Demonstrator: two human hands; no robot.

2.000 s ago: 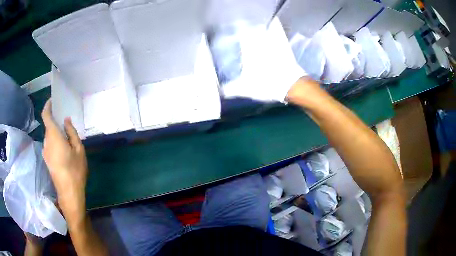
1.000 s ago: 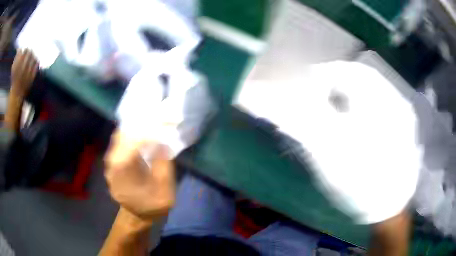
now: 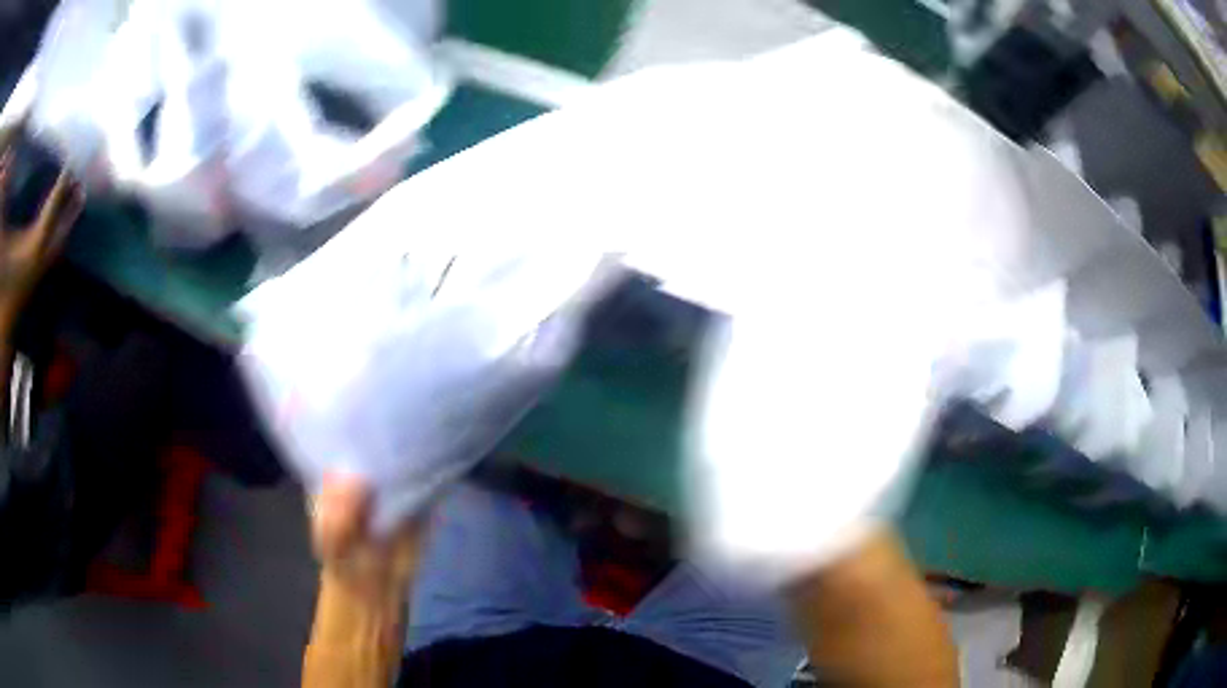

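Observation:
A white bagged product [image 3: 431, 390] hangs over the front edge of the green work surface. My bare left hand [image 3: 361, 527] holds its lower end, with thumb and fingers on the bag. My right hand [image 3: 794, 444], in a white glove, is overexposed and blurred into the white shapes around it. I cannot tell where its fingers are or whether they grip anything. Several white bagged products [image 3: 1124, 390] stand in a row at the right, with pale box lid flaps behind them.
More white bagged bundles [image 3: 296, 108] lie on the surface at the upper left. Another person's hand [image 3: 34, 235] is at the left edge. A red stool [image 3: 168, 531] stands below on the left. A brown carton [image 3: 1124, 638] is at the lower right.
Two seconds ago my left hand was on an empty open box; now it holds a bag. The view has swung left. Since one second ago my right hand has moved inward towards the bag.

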